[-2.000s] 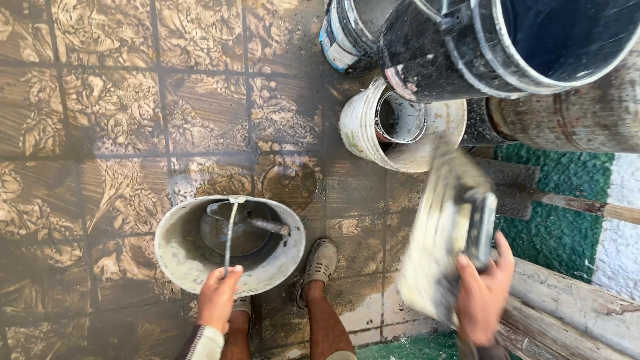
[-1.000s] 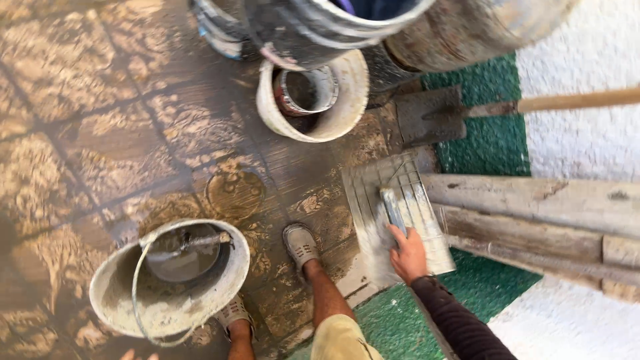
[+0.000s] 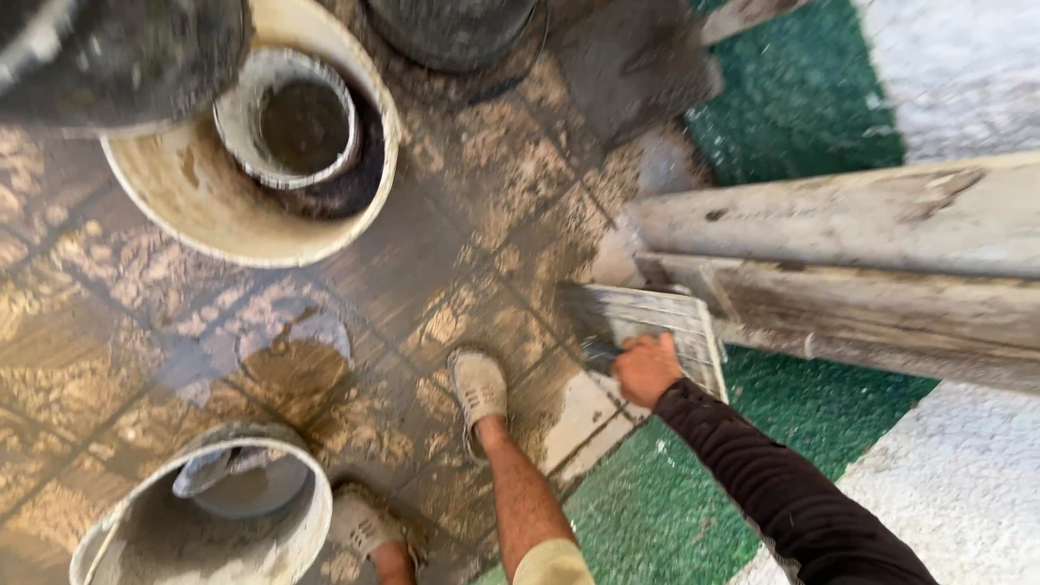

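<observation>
My right hand [image 3: 647, 370], in a dark sleeve, grips the handle of a grooved flat plastering float [image 3: 662, 313]. The float is beside the lower ends of the wooden posts, near the wall's foot; its far end is blurred. My left hand is out of view. At the lower left is a pale bucket [image 3: 321, 508], tilted, with a smaller vessel [image 3: 244, 479] and murky liquid inside; its wire handle rests at the rim.
A cream bucket [image 3: 122, 183] holds a smaller round container [image 3: 305, 122]. Dark buckets [image 3: 122, 57] stand at the top left and top middle. A shovel blade [image 3: 634, 65] lies near the green and white wall [image 3: 796, 97]. Wooden posts [image 3: 853, 211] lean at the right. The tiled floor [image 3: 422, 260] is wet and muddy.
Two seconds ago my left hand held the bucket's handle; it has let go and left the view. My right hand has brought the float to the foot of the posts. The view has shifted a lot.
</observation>
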